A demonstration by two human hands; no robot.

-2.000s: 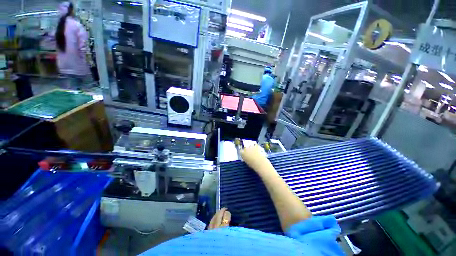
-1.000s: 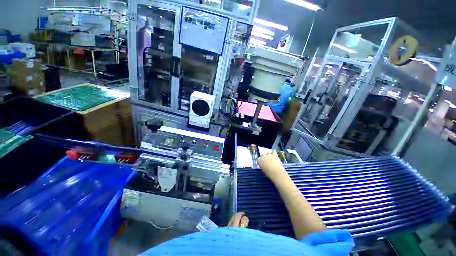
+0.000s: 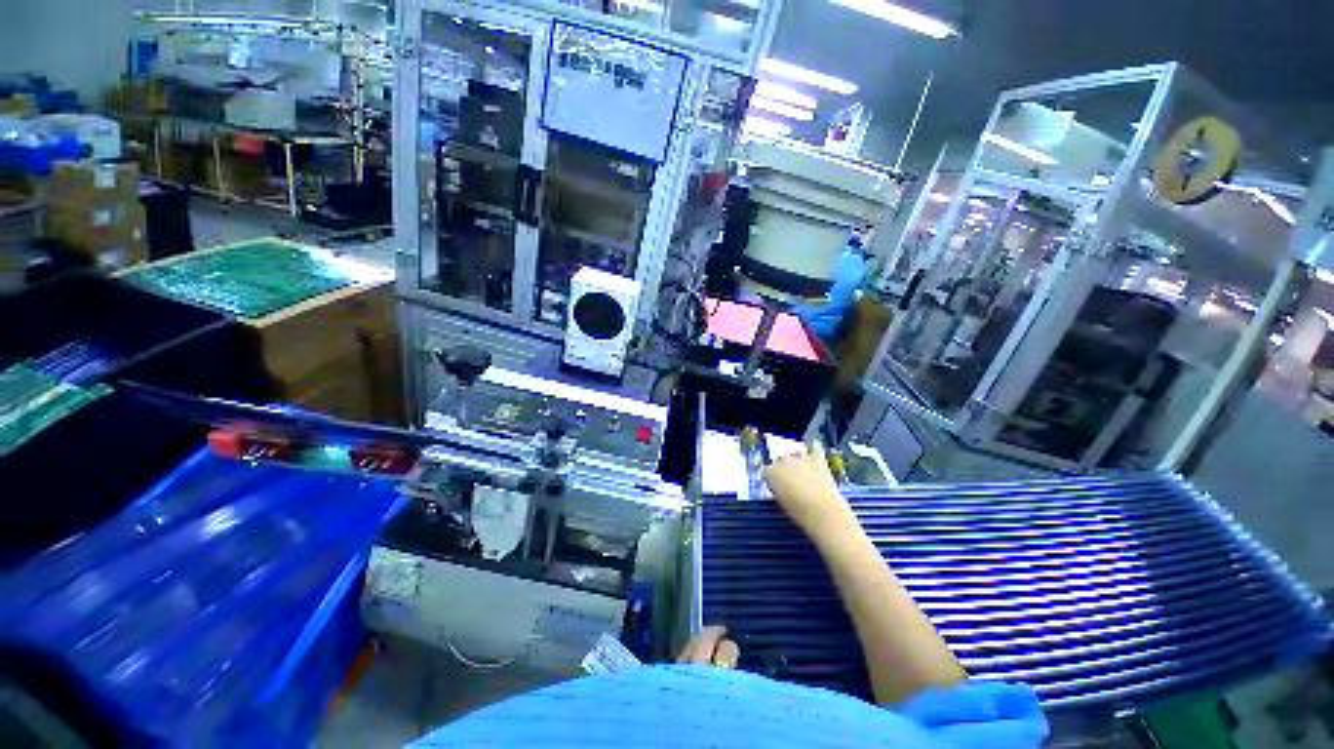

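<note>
A large dark blue-purple ridged tray (image 3: 1024,571) lies slanted to the right of the pale bench machine (image 3: 490,593). My right hand (image 3: 802,476) is stretched across it to its far edge, fingers bent down beside small brass-coloured parts (image 3: 752,439) over a white surface. Whether it grips anything is too small to tell. My left hand (image 3: 708,647) is at the tray's near left edge, mostly hidden by my blue sleeve and body; its fingers look curled, and what they touch cannot be told.
Glossy blue plastic sheets (image 3: 190,563) lie at the left below a rail with red blocks (image 3: 249,446). Green panels (image 3: 256,278) top a carton (image 3: 329,359). A white round-fronted unit (image 3: 600,322) stands behind the machine. A person in blue (image 3: 844,285) is beyond a red-topped black bin (image 3: 761,331).
The view has turned left, so the scene sits further right in the picture, and the person in pink is out of view. My hands keep nearly the same places on the ridged tray.
</note>
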